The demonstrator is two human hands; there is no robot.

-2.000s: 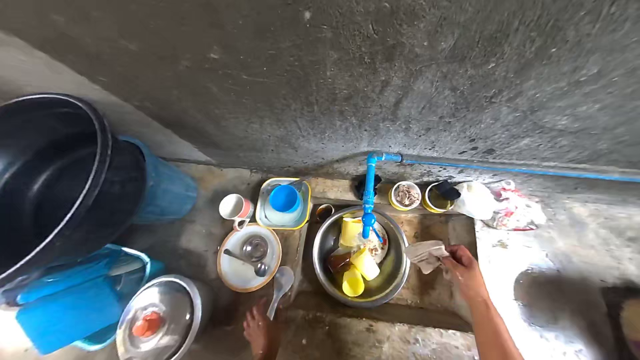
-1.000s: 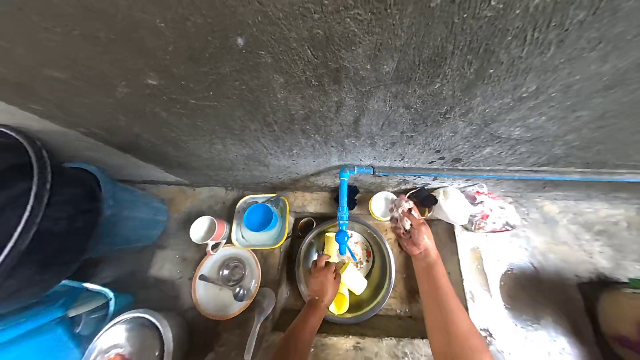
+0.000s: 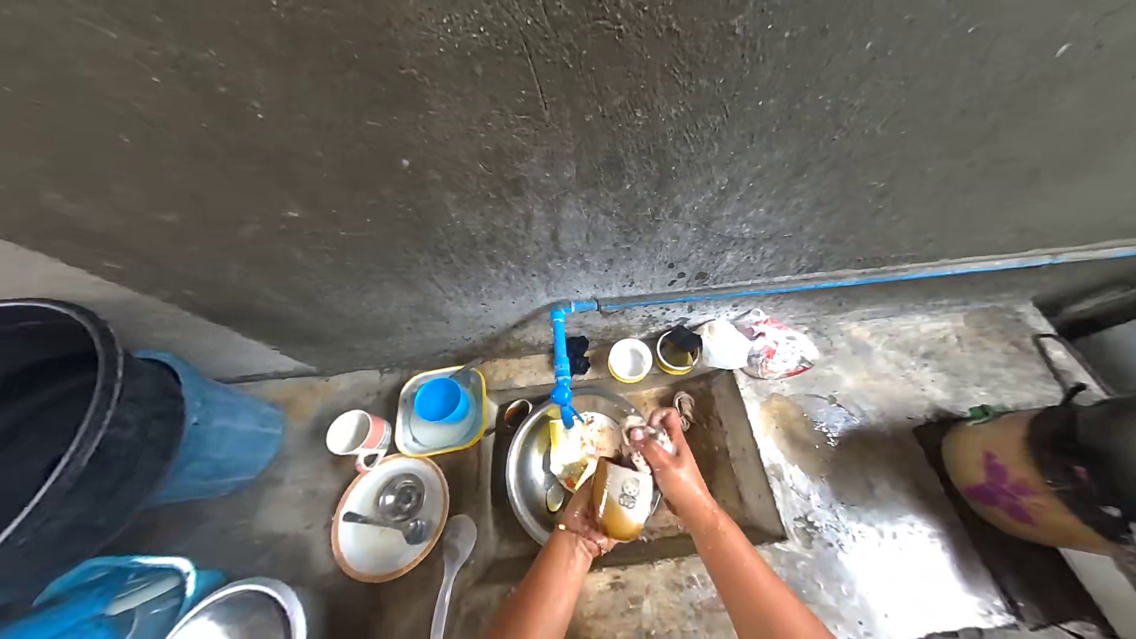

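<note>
My left hand (image 3: 589, 522) grips a brown and white cup (image 3: 625, 499) with a small printed figure, over the front right of a steel basin (image 3: 524, 479). Just above the cup, my right hand (image 3: 666, 448) is closed around a soapy, crumpled scrubber (image 3: 641, 435). Yellow dishes (image 3: 566, 448) and a plate with red specks (image 3: 602, 437) lie in the basin, partly hidden by my hands. A blue tap (image 3: 563, 390) hangs over the basin. The basin sits in a concrete sink (image 3: 737, 470).
Left of the sink are a blue bowl (image 3: 441, 400) in a yellow-rimmed tray (image 3: 484, 395), a mug (image 3: 351, 432), a plate with a spoon (image 3: 364, 541) and a ladle (image 3: 458, 541). Behind stand a white tub (image 3: 630, 360) and plastic bags (image 3: 777, 346). A floral container (image 3: 985, 470) is at right.
My left hand has come up from inside the basin, now with the brown and white cup. My right hand has moved from beside the tubs to the cup, still holding the soapy scrubber.
</note>
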